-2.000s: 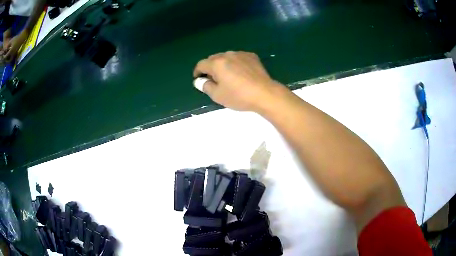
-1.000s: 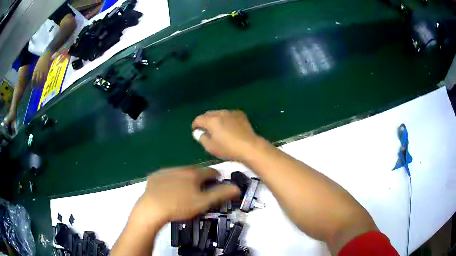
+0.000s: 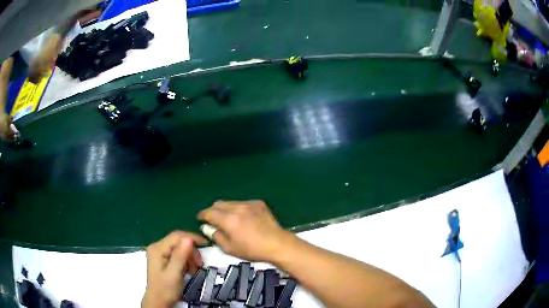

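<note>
Black housing shells (image 3: 244, 281) stand in a close row on the white sheet (image 3: 385, 249) at the bottom centre, cut off by the lower edge. My right hand (image 3: 244, 228), with a white band on one finger, is over the sheet's far edge, just beyond the shells. My left hand (image 3: 171, 267) is at the left end of the row, its fingers close to my right fingertips. The fingers are curled, and I cannot tell whether either hand holds a part.
Adapter units with cords lie on the green belt (image 3: 241, 168), one at the far edge (image 3: 295, 67). A blue hand tool (image 3: 454, 234) lies at right on the sheet. More shells (image 3: 33, 296) are at lower left. A coworker's arms show at upper left, beside a black heap (image 3: 108, 45).
The view has tilted up, showing more of the belt's far side. My left hand has come into view and moved from over the shells to beside my right hand.
</note>
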